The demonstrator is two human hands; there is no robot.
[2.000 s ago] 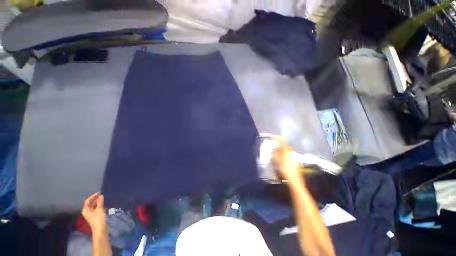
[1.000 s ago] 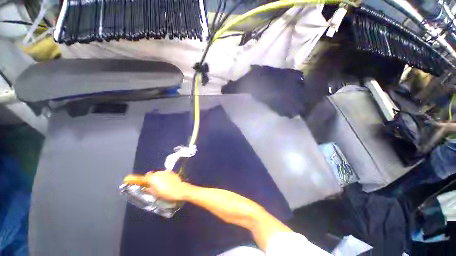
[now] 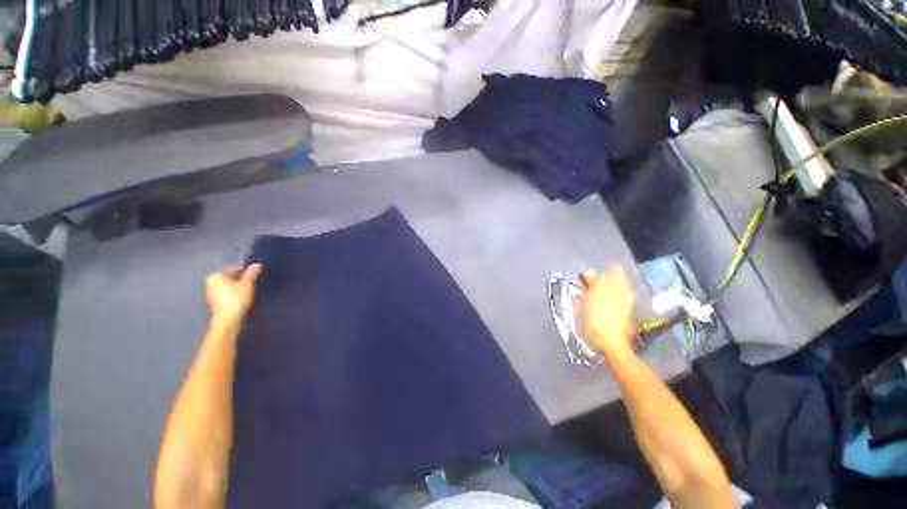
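Observation:
A dark navy skirt (image 3: 368, 358) lies flat on the grey padded table (image 3: 129, 338), its narrow end away from me and its wide end over the near edge. My left hand (image 3: 233, 292) pinches the skirt's far left corner. My right hand (image 3: 605, 310) grips the steam iron (image 3: 569, 318), which is on the grey table right of the skirt, not touching it. The handle is mostly hidden by my fingers. A white cloth (image 3: 682, 305) is tied on the yellow and black hose (image 3: 744, 244) running from the iron to the upper right.
A crumpled navy heap (image 3: 542, 129) lies at the far edge. A sleeve board (image 3: 159, 144) stands at the far left, with a black object (image 3: 170, 214) before it. A pale-blue patch (image 3: 686, 278) is at the right edge. Navy garments (image 3: 791, 423) hang at lower right. Black hangers (image 3: 179, 35) hang above.
My right hand has moved the iron from over the skirt's left side to the bare table at right. My left hand has come into view, holding the skirt's far left corner. The hose has swung right.

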